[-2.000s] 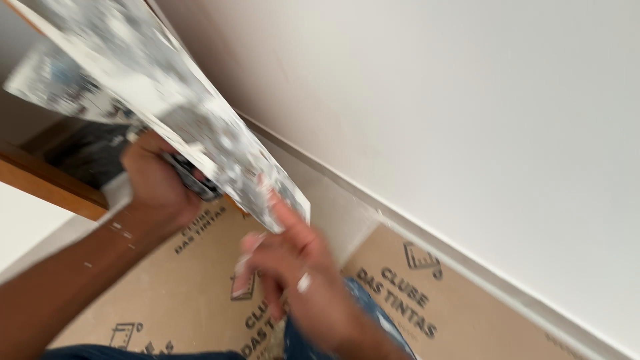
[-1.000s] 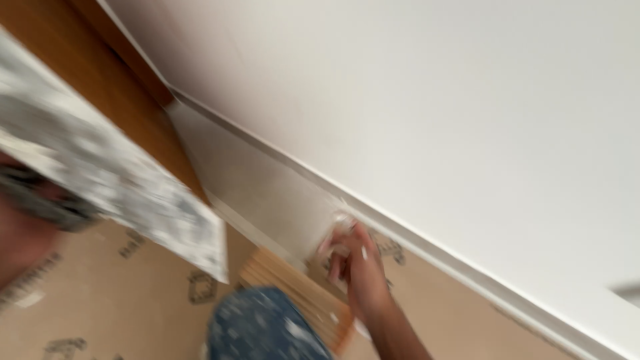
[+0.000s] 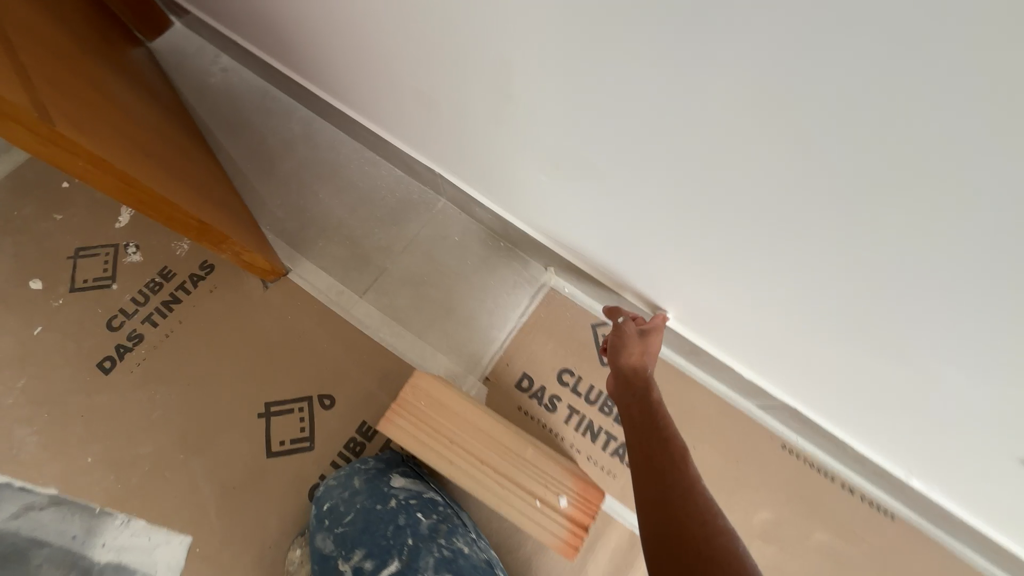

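Note:
My right hand reaches down to the baseboard, with a fingertip at its top edge where the white wall begins. A small white bit shows at that fingertip; whether the fingers hold anything cannot be told. At the lower left corner of the head view lies the end of a wide metal blade smeared with grey and white compound. My left hand is out of view. Below my right hand, brown printed floor-protection paper runs along the baseboard.
A wooden block with a grooved side lies beside my paint-spattered knee. An orange-brown wooden door stands at the left. Bare grey floor tile lies between the door and the baseboard. White tape edges the paper.
The smeared blade, earlier in my left hand, has moved to the lower left, and that hand has left the view. My right hand has gone from beside the blade to the baseboard.

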